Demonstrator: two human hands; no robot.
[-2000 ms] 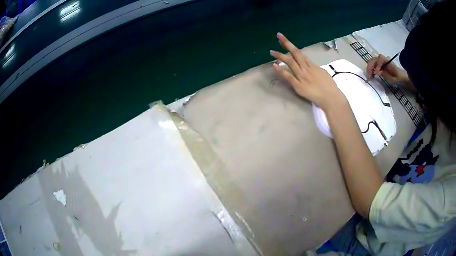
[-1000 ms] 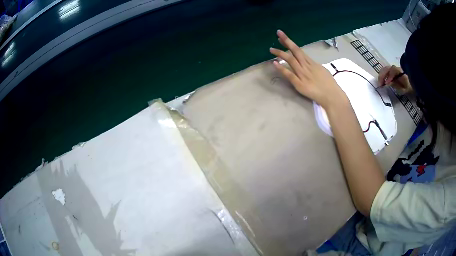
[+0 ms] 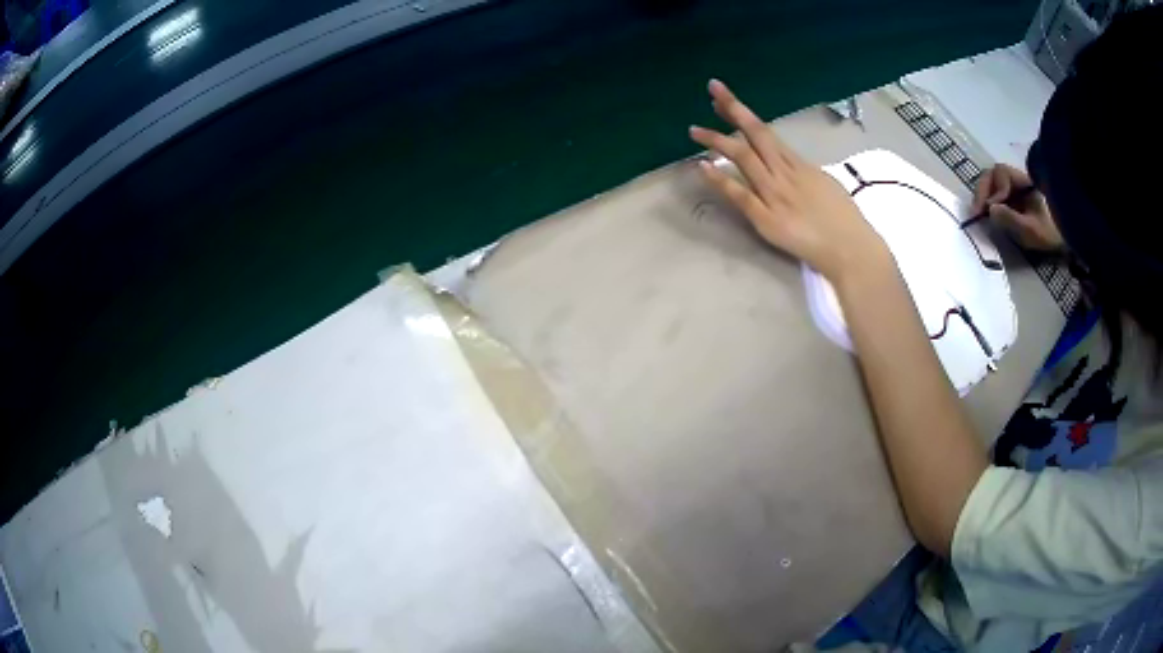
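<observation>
Neither of my hands is in view. Nearest in front of me lies the bench cover, a whitish sheet [image 3: 344, 472] with grey stained patches on the left and a grey-beige sheet [image 3: 676, 383] on the right. A strip of shiny yellowish tape [image 3: 517, 396] runs over the seam between them. On the right, a white panel [image 3: 937, 249] with cut corners lies under a neighbour's forearm. A dark red-black wire [image 3: 921, 190] curves over it, with small black pieces at its ends.
A neighbouring person sits at the right, one hand [image 3: 804, 211] spread over the panel's left edge, the other [image 3: 1016, 211] holding a slim dark tool at the wire. A dark green conveyor belt [image 3: 536, 166] runs behind the bench. A black ladder-patterned strip [image 3: 937, 138] lies beyond the panel.
The neighbour's tool hand has moved a little right and down along the wire. The neighbour's spread hand has stayed nearly still. My view has shifted very slightly.
</observation>
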